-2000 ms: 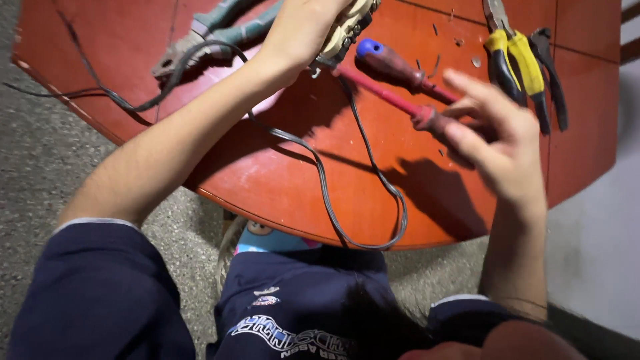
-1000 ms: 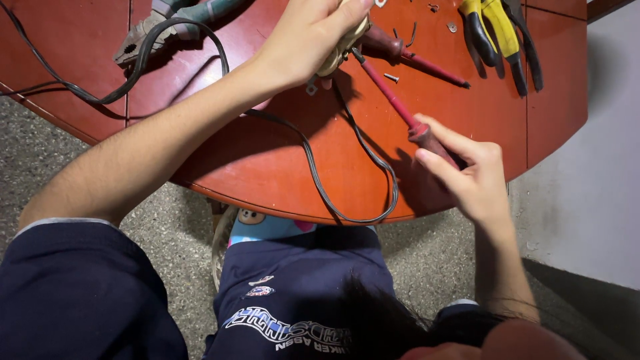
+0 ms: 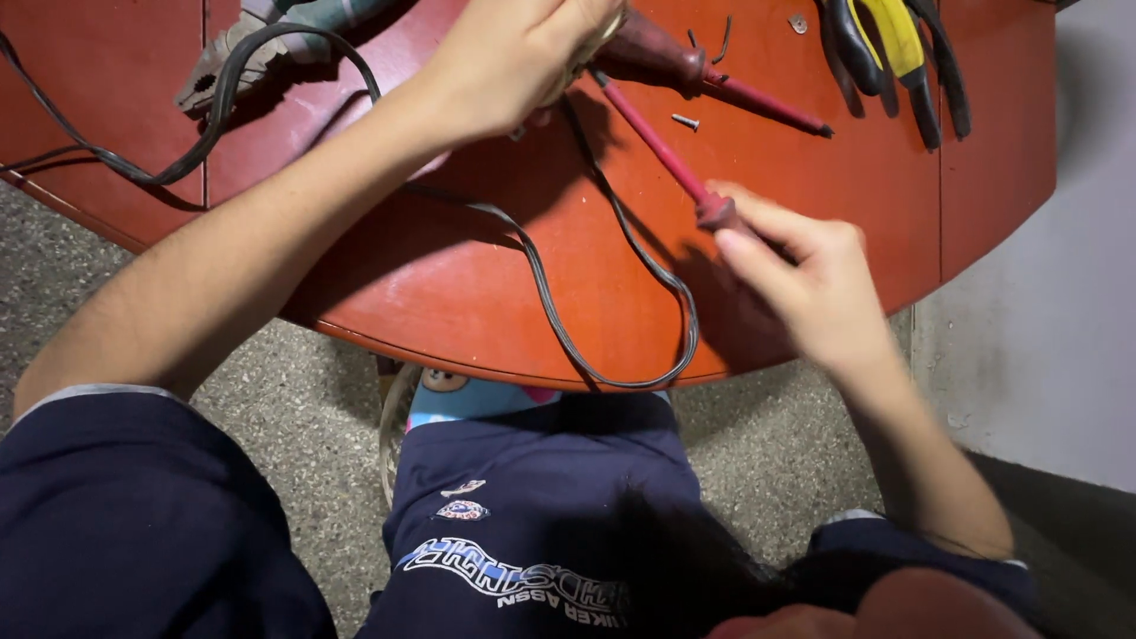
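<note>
My left hand grips a small pale device at the top edge of the view; the fingers hide most of it. A dark two-strand cord hangs from beneath it and loops near the table's edge. My right hand holds a red insulated screwdriver by its handle, the shaft slanting up to the left with its tip at the device. Whether the tip sits in a screw cannot be seen. Another red screwdriver lies on the table just behind, and a small screw lies between the two shafts.
Combination pliers lie at the upper left of the red wooden table, with the cord across them. Yellow-and-black handled pliers rest at the upper right. A small metal piece and wire scraps are near the top.
My right hand was open-fingered around the screwdriver handle two seconds ago; now its fingers close on the handle. My left hand still holds the device. The view has shifted, cutting off more of the table's top.
</note>
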